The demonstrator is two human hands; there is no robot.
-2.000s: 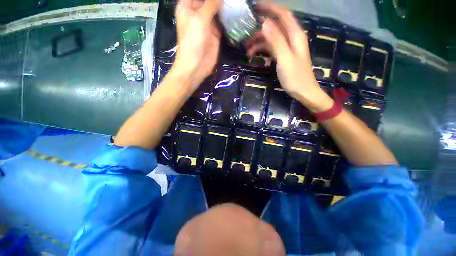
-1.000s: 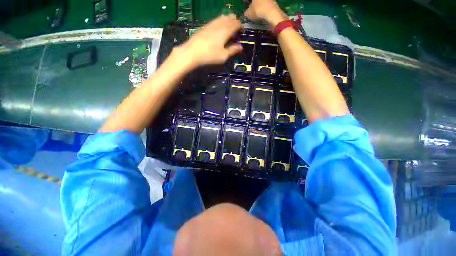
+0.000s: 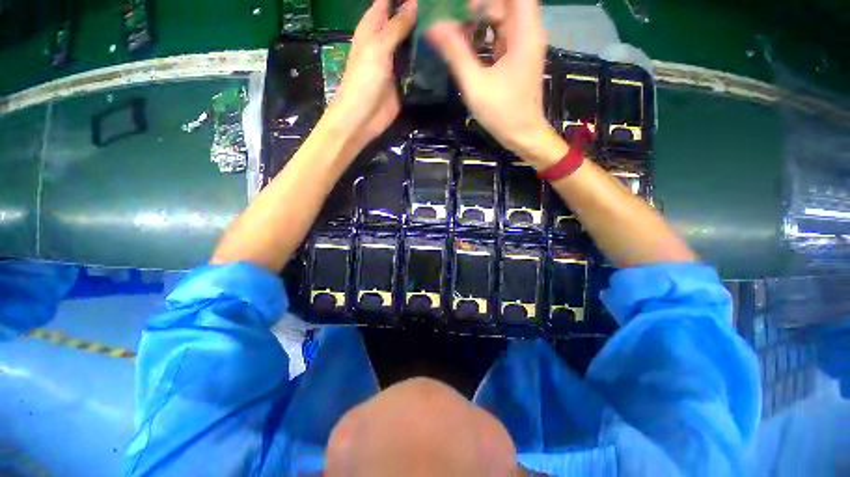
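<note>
My left hand [image 3: 375, 79] is at the top centre, closed around the left side of a dark housing unit [image 3: 424, 70]. My right hand [image 3: 503, 88], with a red wristband, holds a green main board [image 3: 445, 11] over that unit's upper end. Blur and fingers hide how the two pieces touch. The glossy black blister tray [image 3: 382, 200] lies below both hands. Display assemblies [image 3: 425, 275] with gold strips sit in rows of its pockets. A green board [image 3: 333, 70] shows in the tray's upper left corner.
Left of the tray, spare boards [image 3: 228, 130] and an empty black frame [image 3: 119, 121] lie on the green bench [image 3: 140, 205]. Whitish plastic film [image 3: 582, 30] is behind the tray. Dark units [image 3: 137, 23] lie on the green surface beyond the bench's pale rim.
My right hand has come back from beyond the tray's far edge with a green board. My left hand has moved up and holds a dark unit. The view has shifted slightly.
</note>
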